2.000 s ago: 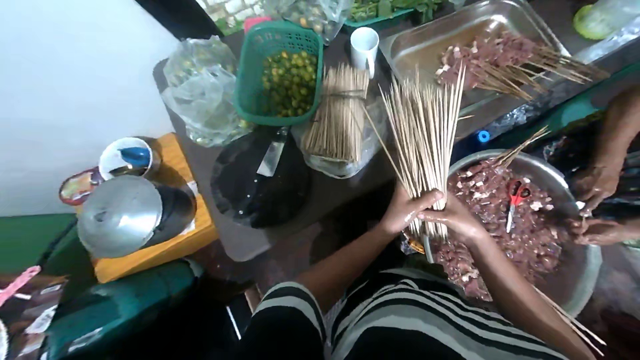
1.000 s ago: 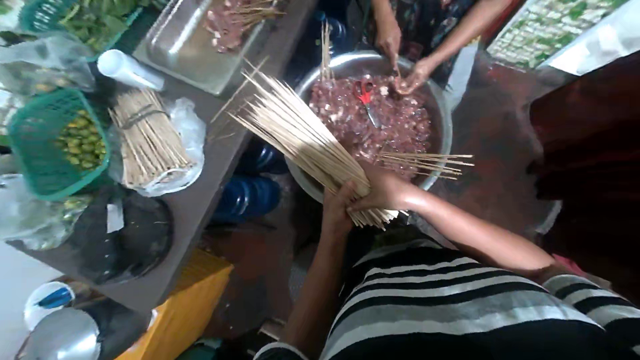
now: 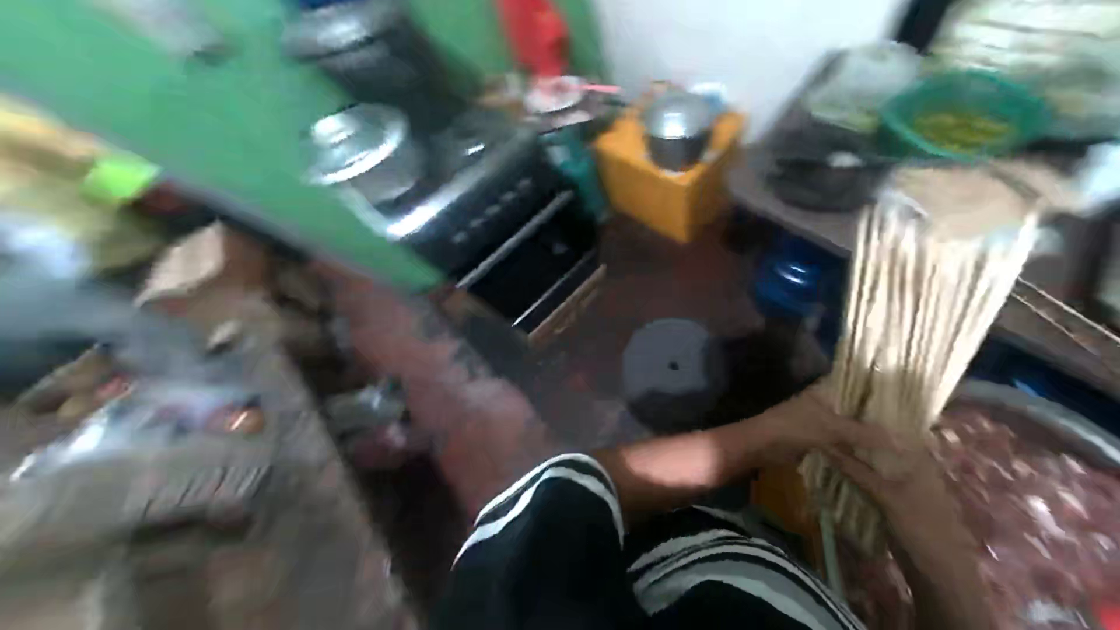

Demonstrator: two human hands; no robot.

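Both my hands grip the lower part of a large fanned bundle of bamboo skewers [image 3: 927,315], at the right of the blurred view. My left hand [image 3: 809,424] wraps it from the left, and my right hand [image 3: 901,468] closes on it from the right, the two touching. The skewers' upper ends point away from me, in front of the counter edge. Just right of my right hand lies a metal basin [image 3: 1076,420] of raw meat pieces [image 3: 1024,499], partly cut off by the frame; a bit of red shows in its lower corner.
A counter [image 3: 770,188] at the upper right holds a green basket [image 3: 962,114] of small yellow-green fruits. Left of it stand an orange box [image 3: 674,188] with a lidded pot [image 3: 678,127], and a stove [image 3: 507,201] with another pot [image 3: 367,153]. A round grey object [image 3: 669,359] is on the floor. Clutter fills the left.
The view has swung strongly left, bringing the stove and floor into sight. Both hands still hold the skewer bundle. The co-worker's hands, seen at the basin before, are out of view.
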